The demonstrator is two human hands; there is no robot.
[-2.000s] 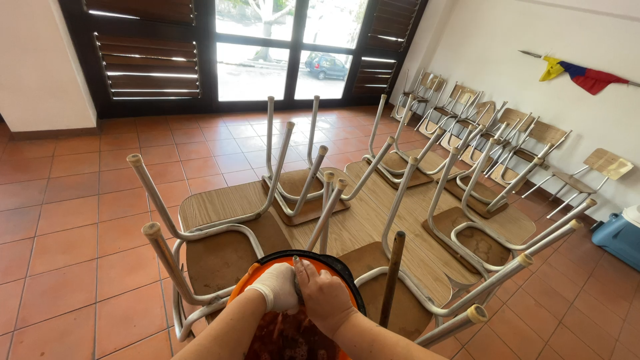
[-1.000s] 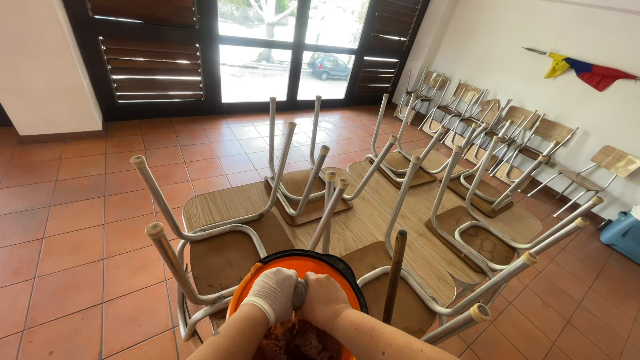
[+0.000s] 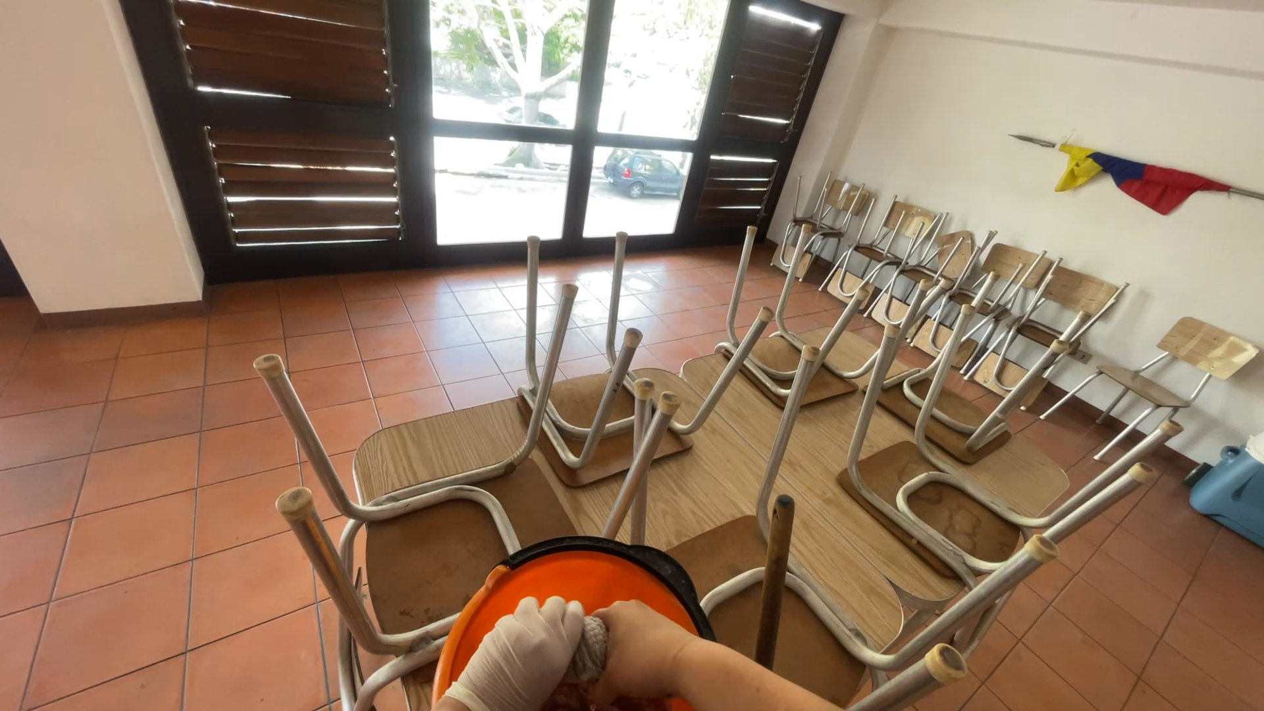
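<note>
An orange bucket (image 3: 553, 573) with a black rim is at the bottom centre of the head view. Over its opening, my left hand (image 3: 526, 647), in a white glove, and my bare right hand (image 3: 637, 647) grip a bunched grey cloth (image 3: 591, 650) between them. The hands are close together, with the cloth showing in the gap. Something reddish lies low in the bucket, mostly hidden by my hands. To the right of the bucket a wooden stick (image 3: 775, 583) stands upright.
Upturned chairs (image 3: 464, 553) with metal legs rest on wood-topped tables (image 3: 731, 464) just beyond the bucket. More chairs (image 3: 1066, 291) line the right wall, near a blue cooler (image 3: 1229, 492). Tiled floor (image 3: 128, 474) lies to the left; glazed doors (image 3: 509, 188) stand at the back.
Both hands have stayed over the bucket. The grey cloth shows more plainly between them than two seconds ago, and the hands have shifted their grip slightly.
</note>
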